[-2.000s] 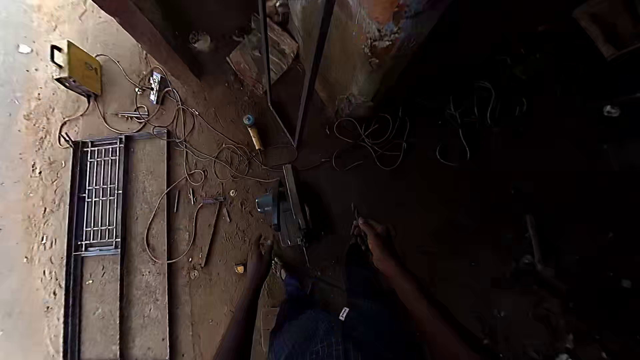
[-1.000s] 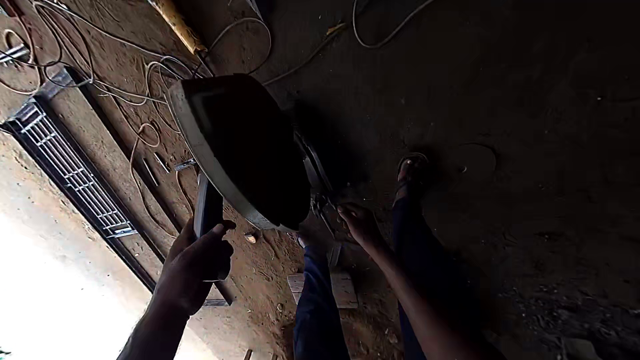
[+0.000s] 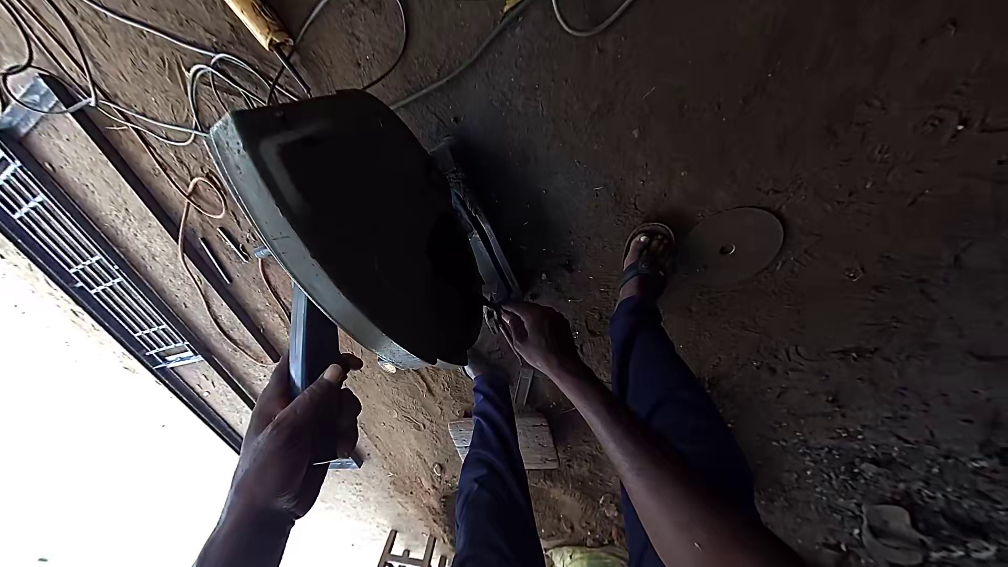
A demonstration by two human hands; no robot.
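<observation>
A large dark machine part with a curved grey metal rim (image 3: 268, 228), which looks like a cut-off saw's guard, fills the centre of the head view. Left of it, my left hand (image 3: 303, 441) is closed around a flat-sided blue-grey metal bar (image 3: 311, 339), whose upper end goes behind the rim. My right hand (image 3: 539, 339) grips a small metal tool or handle (image 3: 498, 319) at the right lower edge of the dark part; its exact kind is unclear. Behind, a metal base (image 3: 492, 252) lies in shadow. A flat round disc with a centre hole (image 3: 736, 246) lies on the ground.
A metal frame with a grille (image 3: 94, 276) lies at the left. Cables (image 3: 228, 79) coil near a yellow-handled tool (image 3: 256, 22) at the top. My sandalled foot (image 3: 650, 248) stands beside the disc. A wooden board (image 3: 535, 441) lies on the ground behind my other leg.
Since two seconds ago the view has moved much closer to the machine. My left hand, beside the machine then, now holds the metal bar. The right hand stays at the small metal part.
</observation>
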